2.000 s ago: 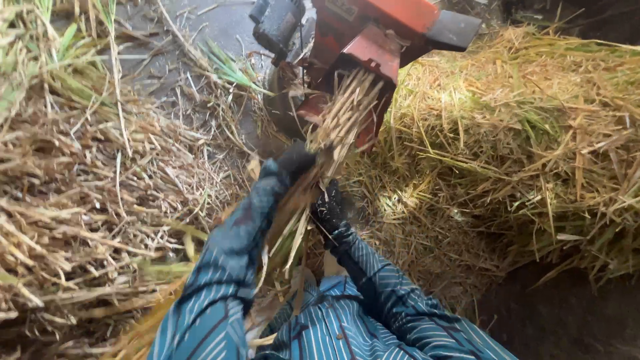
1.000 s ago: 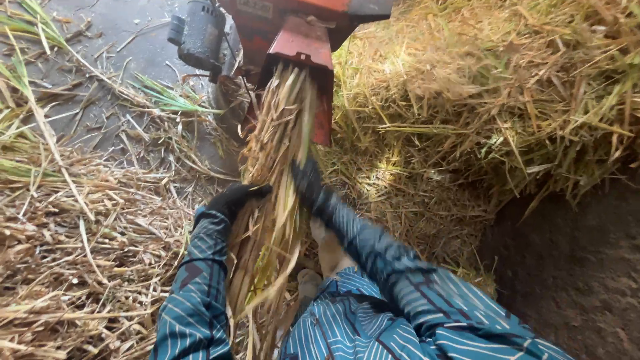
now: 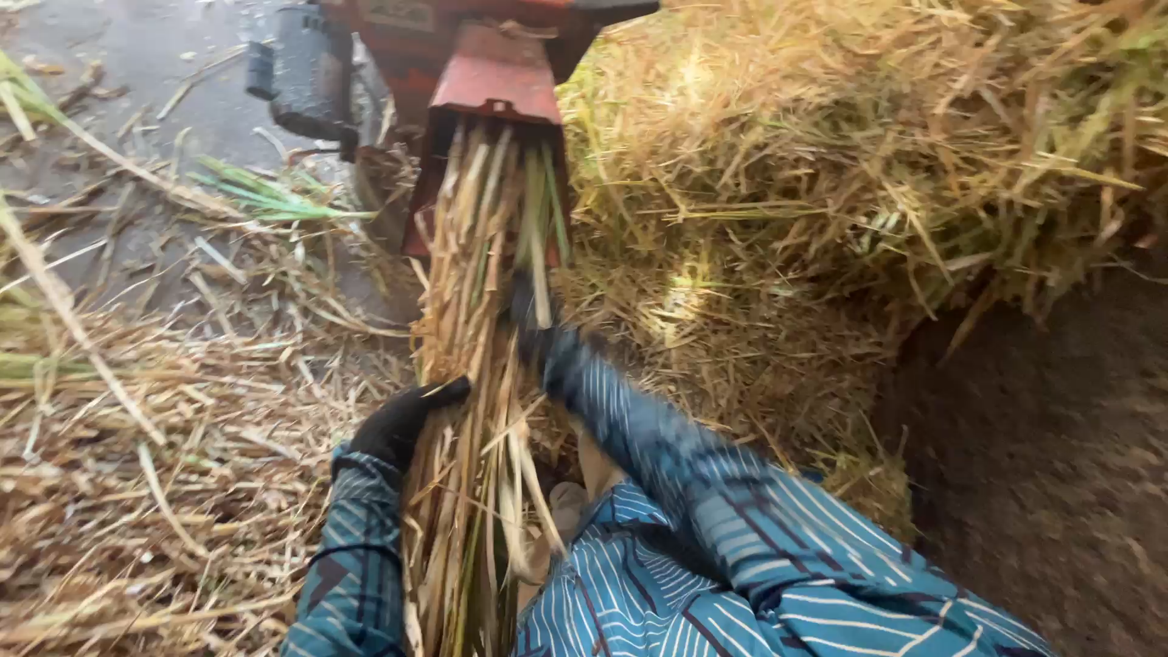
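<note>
A long bundle of dry stalks [image 3: 470, 319] runs from the bottom of the view up into the open mouth of a red metal feed chute [image 3: 500, 78]. On the bundle's left side my left hand [image 3: 411, 422], in a black glove, is closed around it, the fingers partly hidden. My right hand [image 3: 529, 315], gloved too and blurred, is at the bundle's right side just below the chute mouth. Some greener stalks lie above that hand, and its fingers cannot be made out. The upper ends of the stalks are hidden inside the chute.
A grey electric motor [image 3: 315, 73] is mounted left of the chute on the red machine. Piled chopped straw [image 3: 849, 137] rises at the right, beside bare brown soil [image 3: 1049, 438]. Loose stalks [image 3: 164, 511] cover the ground at the left. My foot shows below the bundle.
Both hands were close together on the bundle two seconds ago; they are now apart, one on each side. The view has shifted, bringing the chute nearer the middle.
</note>
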